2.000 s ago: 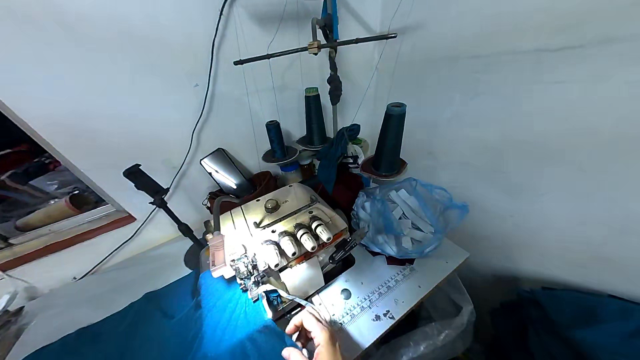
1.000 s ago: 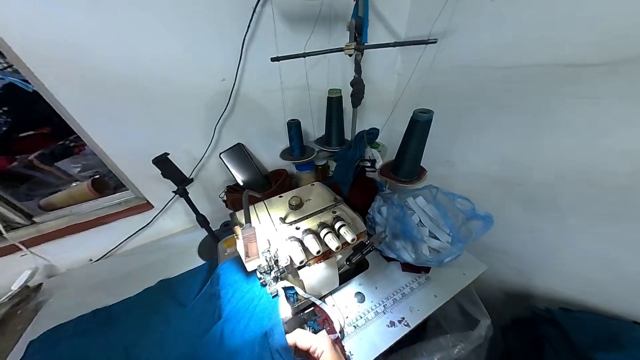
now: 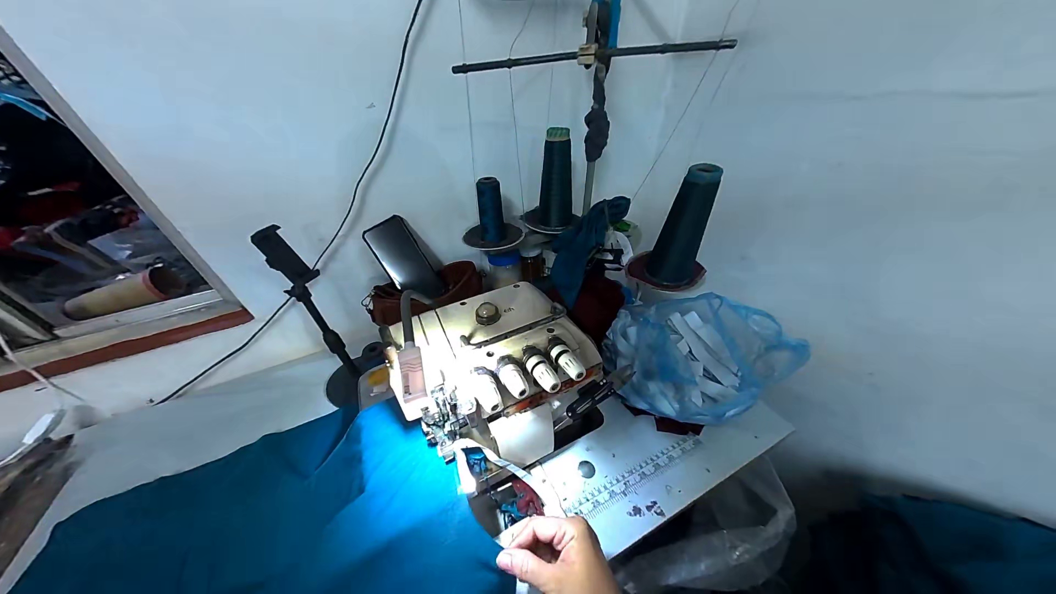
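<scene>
A cream overlock sewing machine [image 3: 503,338] stands on its table, its lamp lighting the needle area. Teal fabric [image 3: 330,503] lies to the left of the machine, with its edge at the presser foot. A narrow white tape [image 3: 511,468] runs from the foot area down toward the bottom of the view. My right hand [image 3: 561,553] pinches this tape between thumb and fingers at the bottom centre, just right of the fabric's edge. My left hand is not seen.
Dark teal thread cones [image 3: 681,227] stand behind the machine, under a thread stand [image 3: 594,54]. A blue plastic bag [image 3: 714,359] of white strips sits on the right. Thread snips [image 3: 596,394] lie beside the machine. A phone [image 3: 402,256] and a black holder [image 3: 309,305] are at the back left.
The white tape now hangs in a longer visible stretch between the presser foot and my right hand. The view has shifted somewhat.
</scene>
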